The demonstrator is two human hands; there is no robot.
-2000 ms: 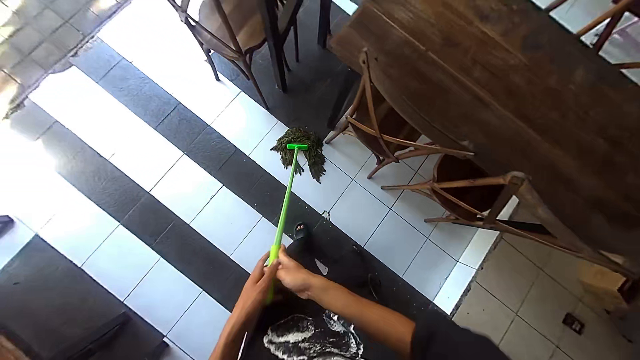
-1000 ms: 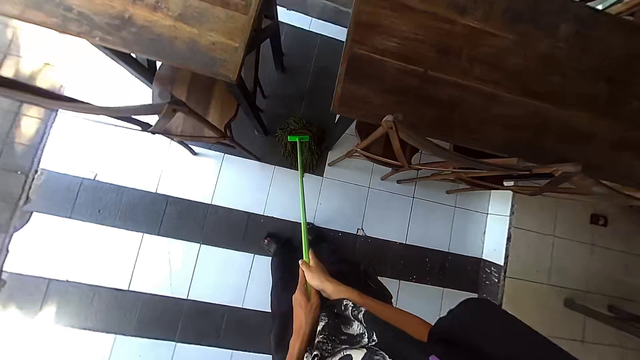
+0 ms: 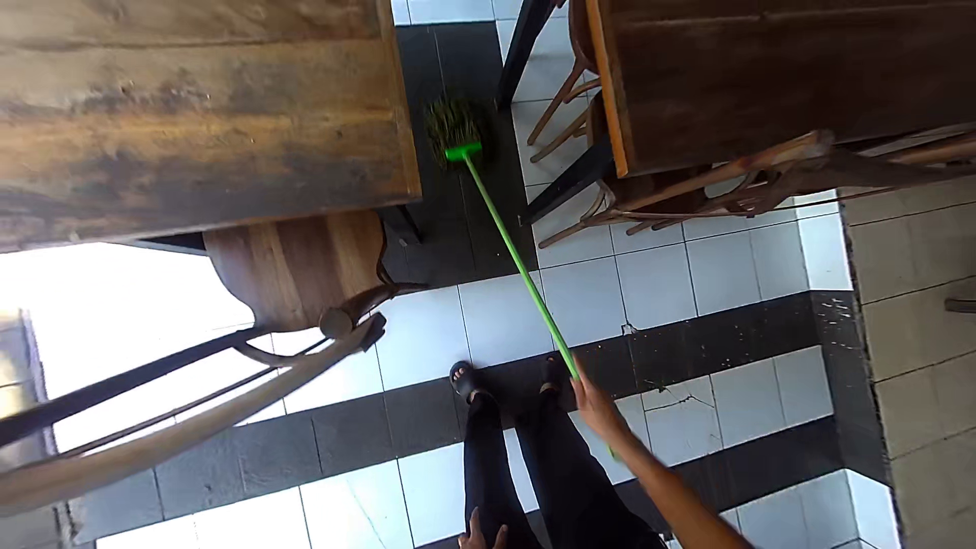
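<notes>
A mop with a green handle (image 3: pixel 512 248) and a shaggy dark-green head (image 3: pixel 454 126) reaches away over the tiled floor. Its head lies on dark tiles between two wooden tables. My right hand (image 3: pixel 593 400) is closed around the lower part of the handle, and the handle's end shows just below the forearm. At the bottom edge my left hand (image 3: pixel 482 536) is off the handle, fingers apart, over my dark trousers; only its fingers show.
One wooden table (image 3: pixel 206 122) stands at upper left, with a wooden chair (image 3: pixel 297 267) by it. A darker table (image 3: pixel 785 69) is at upper right, with several chairs (image 3: pixel 686 200) along its edge. My sandalled feet stand on a dark tile stripe.
My left hand has let go of the handle and is now low by my legs; my right hand still holds it. The mop head now lies between the two tables. The view has shifted and turned.
</notes>
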